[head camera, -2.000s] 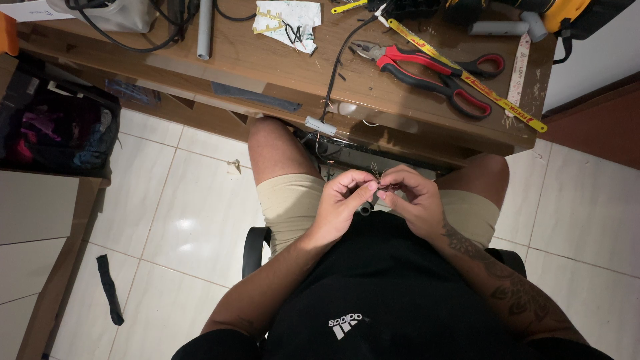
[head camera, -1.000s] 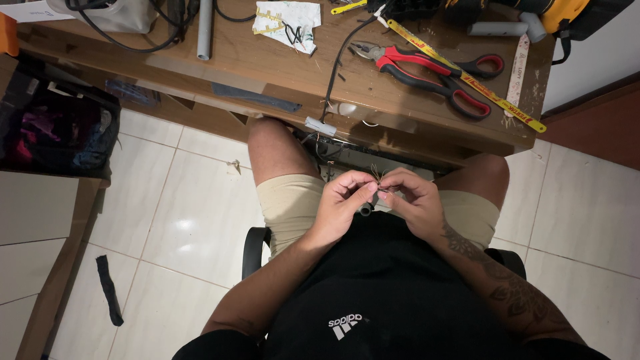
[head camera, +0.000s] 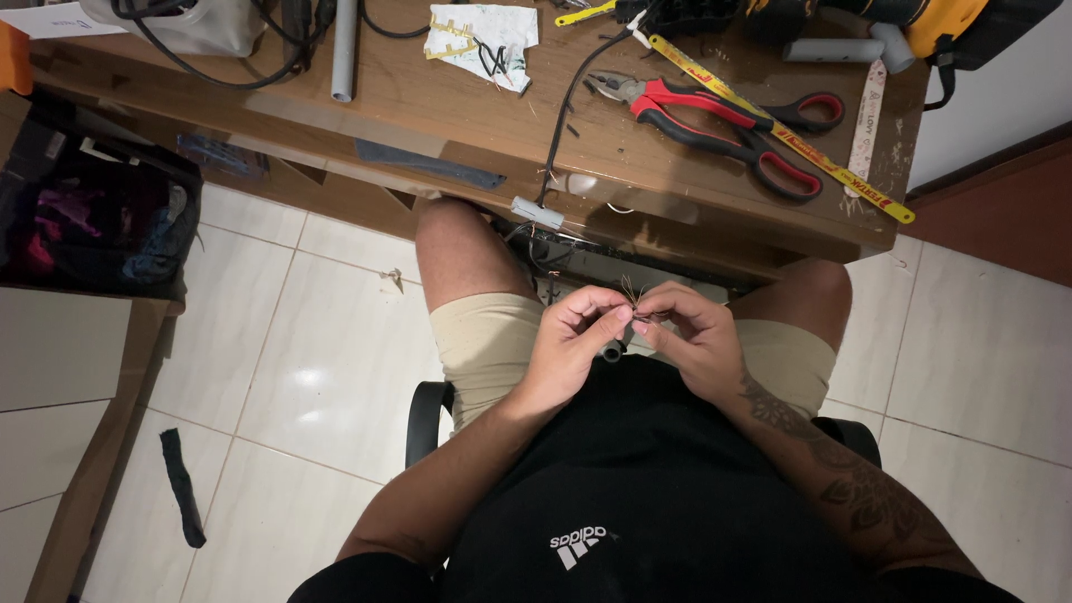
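Observation:
Over my lap, my left hand (head camera: 582, 343) and my right hand (head camera: 691, 335) meet at the fingertips, pinching thin wires (head camera: 631, 293) whose fine loose ends fan out above the fingers. Just below the fingertips the round open end of a dark tube (head camera: 612, 350) shows; what holds it is hidden. Beyond my hands, a short grey plastic pipe piece (head camera: 538, 213) hangs at the desk's edge on a black cable (head camera: 559, 126), with thin wires coming out of it. On the desk lie red-and-black combination pliers (head camera: 670, 100), scissors (head camera: 787, 163) and a yellow hacksaw blade (head camera: 779, 130).
The wooden desk (head camera: 469, 126) also bears a grey pipe (head camera: 344, 50), a paper scrap with small wires (head camera: 511, 29), an elbowed grey pipe (head camera: 837, 50) and a yellow-and-black power tool (head camera: 938, 29). At left stands a dark bin of cloth (head camera: 84, 209); a black strip (head camera: 180, 490) lies on the floor.
Both hands keep their place over the lap. The fine wire ends above the fingertips stand out more than two seconds ago.

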